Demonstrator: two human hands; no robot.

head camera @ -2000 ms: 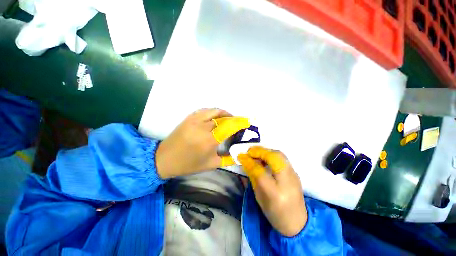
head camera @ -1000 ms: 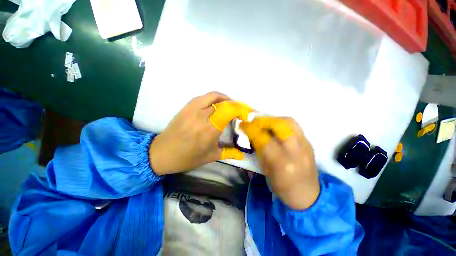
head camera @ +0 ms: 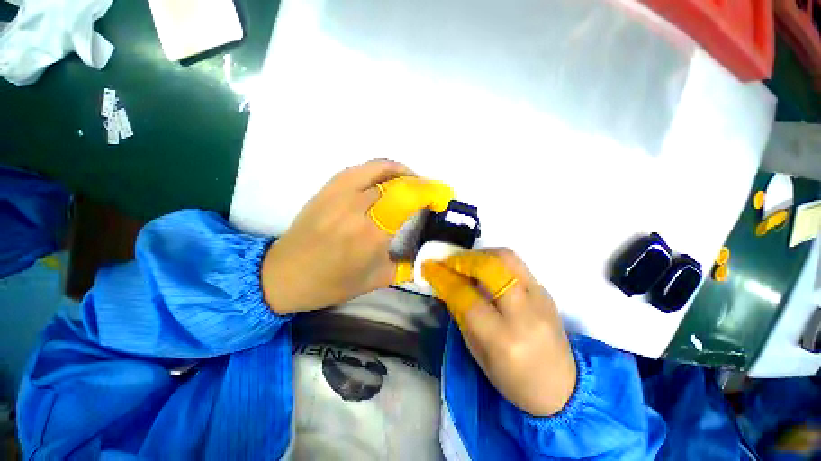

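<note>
My left hand, with yellow finger cots, holds a black watch case above the white mat, near its front edge. The case has a bright white patch or glare on its dark face. My right hand, also in yellow finger cots, pinches a small white piece against the lower left side of the case. I cannot tell whether the white piece is cloth, pad or film. The fingertips of my left hand behind the case are partly hidden.
Two black watch units stand on the white mat at right. Yellow finger cots and a cream pad lie farther right. A red tray is upper right. A crumpled white cloth, white card and labels are left.
My right hand has moved down and left off the case's face to its lower side, exposing the dark face. The case has turned in my left hand. The view has shifted slightly.
</note>
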